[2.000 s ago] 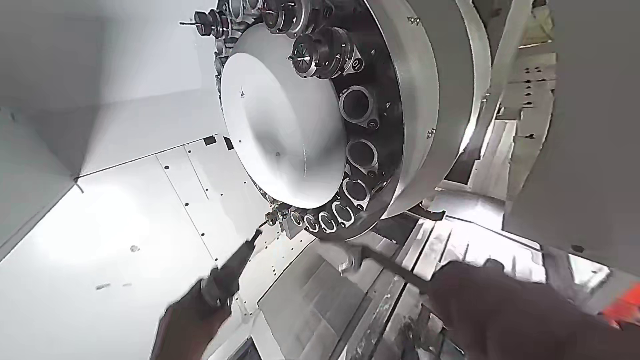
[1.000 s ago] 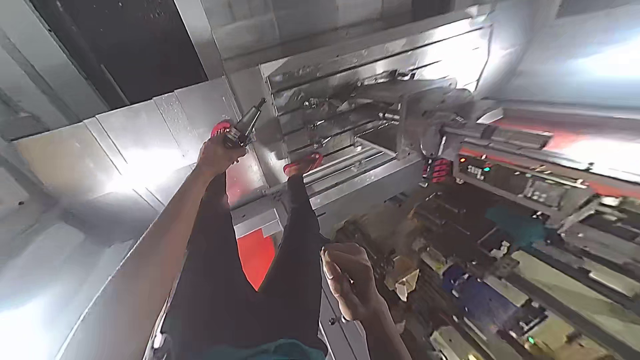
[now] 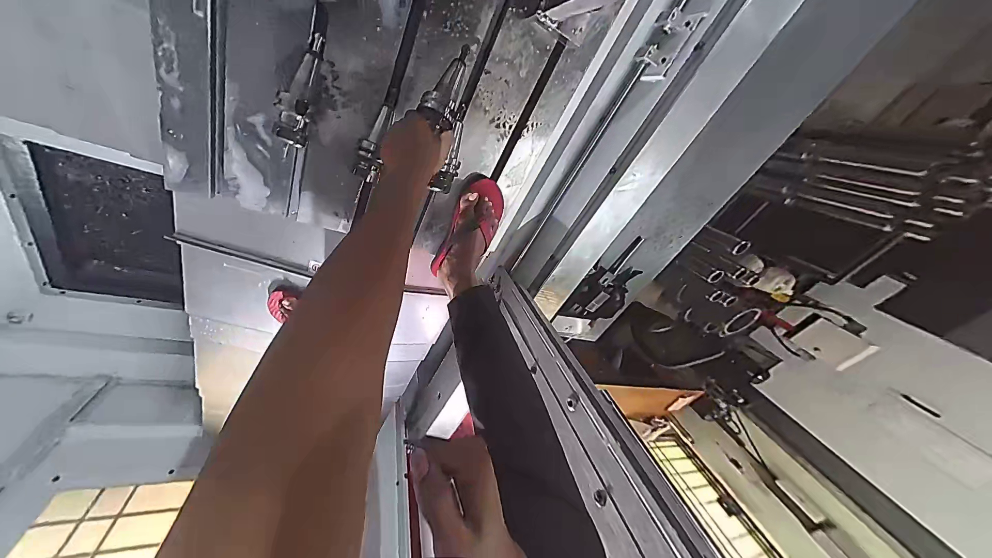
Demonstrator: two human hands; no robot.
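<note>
My left hand (image 3: 415,147) reaches out over a slotted metal machine table (image 3: 496,101) and grips a tapered metal tool holder (image 3: 443,94), whose narrow end points away from me. Close beside that hand, another tool holder (image 3: 373,147) lies on its side on the table. One more tool holder (image 3: 446,172) is just to the right of my wrist, partly hidden. Farther left lies a tool holder (image 3: 293,112) with a long slim tool. Low in the view, by my right leg, is my right hand (image 3: 465,496), loosely curled, with no object visible in it.
My feet, in red sandals, stand inside the machine: one sandal (image 3: 487,203) at the table's near edge, the other (image 3: 279,306) on sheet-metal covers. A metal rail (image 3: 573,403) runs beside my right leg. Tools and cables (image 3: 744,294) are at the right, outside the enclosure.
The view has swung down from the round tool magazine to the table and my feet. My left hand, with a tool holder, is now over the table. The stick-like tool seen at my right hand is out of sight.
</note>
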